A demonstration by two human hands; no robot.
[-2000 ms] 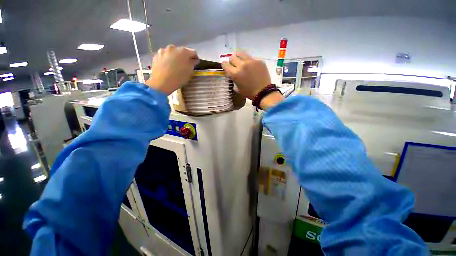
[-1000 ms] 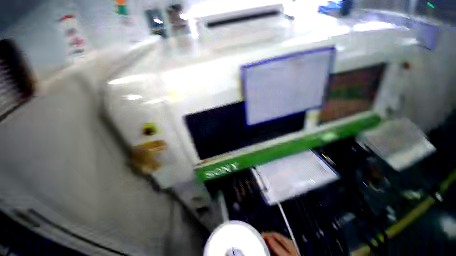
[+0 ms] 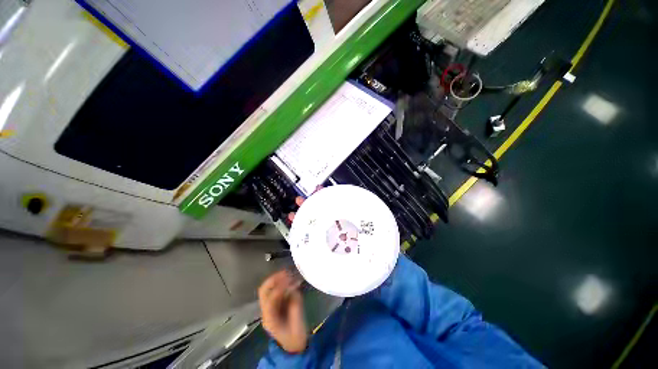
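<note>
A white component reel [image 3: 310, 270] faces me at the centre, with spoked openings in its middle. My right hand [image 3: 296, 208] is mostly hidden behind it; only fingertips show at its upper left edge, gripping it. My left hand [image 3: 283, 310] is blurred, with fingers bent, just below and left of the reel's rim. Whether it pinches anything is unclear. A clipboard with a white printed sheet [image 3: 335, 137] lies on the dark feeders [image 3: 393, 180], just beyond the reel.
The white machine has a green SONY band [image 3: 288, 119], a dark window [image 3: 173, 115] and a blue-bordered sheet [image 3: 195, 32]. A keyboard [image 3: 462, 21] is on a shelf at top right. Cables and cords [image 3: 462, 144] hang beside the feeders above the dark green floor [image 3: 555, 238] with yellow lines.
My hands have left the reels on the machine top. My view has turned right and down to the feeders. One reel is now in my right hand, and my left hand has come into view beside it.
</note>
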